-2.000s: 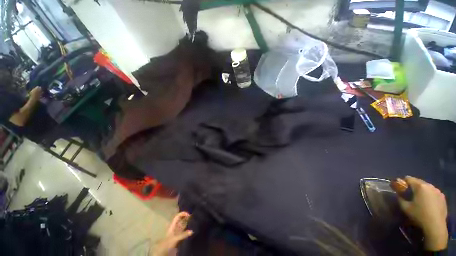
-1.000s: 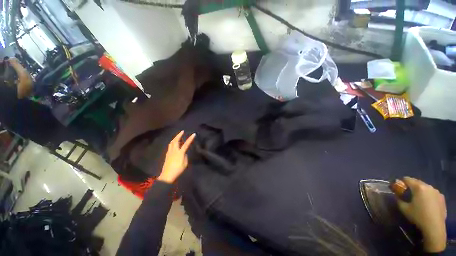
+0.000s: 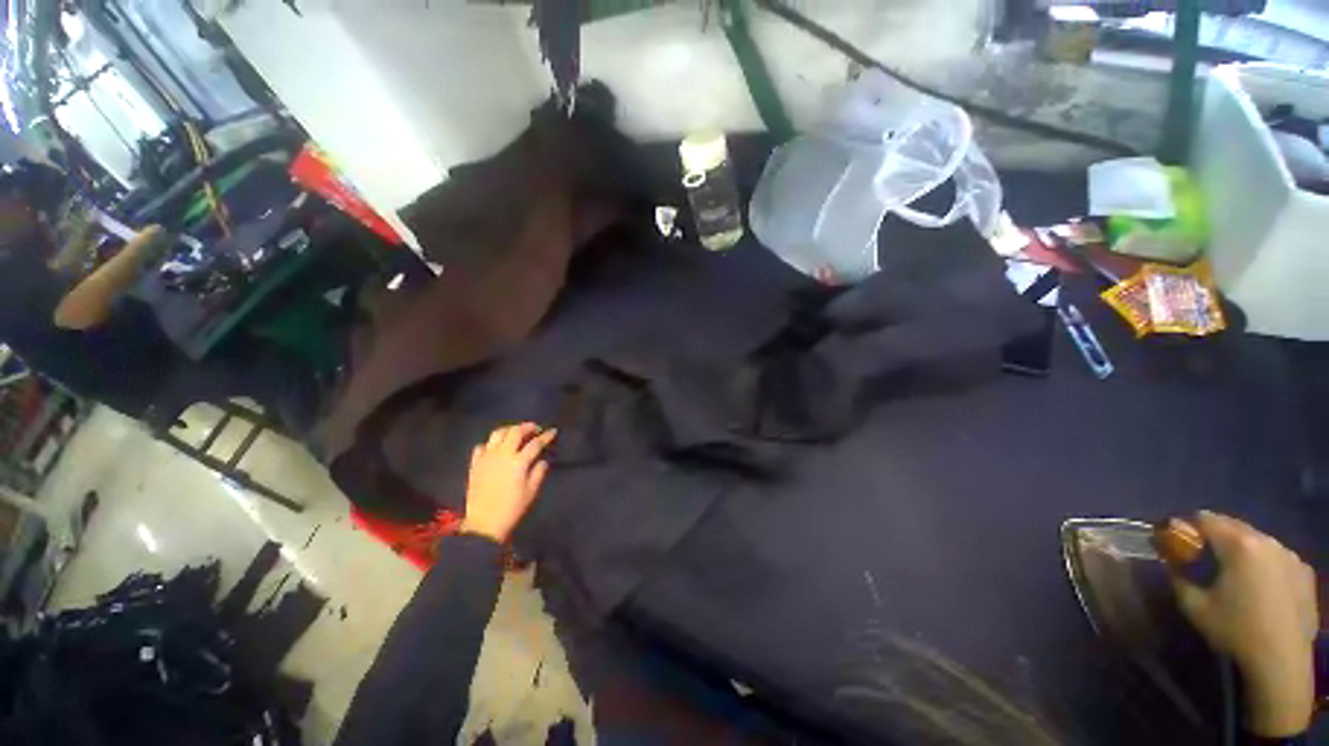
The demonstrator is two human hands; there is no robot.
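Observation:
A black garment [image 3: 656,423] lies in loose folds over the dark-covered table. My left hand [image 3: 506,478] is on the garment's left edge with its fingers bent over the cloth; whether it pinches the cloth is hard to tell. My right hand [image 3: 1256,605] is wrapped around the handle of the steam iron [image 3: 1119,580] at the lower right. The iron's pointed silver-edged plate faces left and rests on the dark cloth. The iron's rear is hidden by my hand.
Brown cloth [image 3: 467,313] drapes at left. At the far edge are a bottle [image 3: 713,193], plastic bag [image 3: 824,204], smartphone [image 3: 1029,344], blue-white snips [image 3: 1084,341], snack packet [image 3: 1170,300] and white box [image 3: 1275,219]. A red basket [image 3: 397,536] is below; a person [image 3: 88,328] is at left.
My left hand came up from the table's lower left edge onto the garment, then its spread fingers bent down on the cloth. The folds shifted. My right hand stays on the iron.

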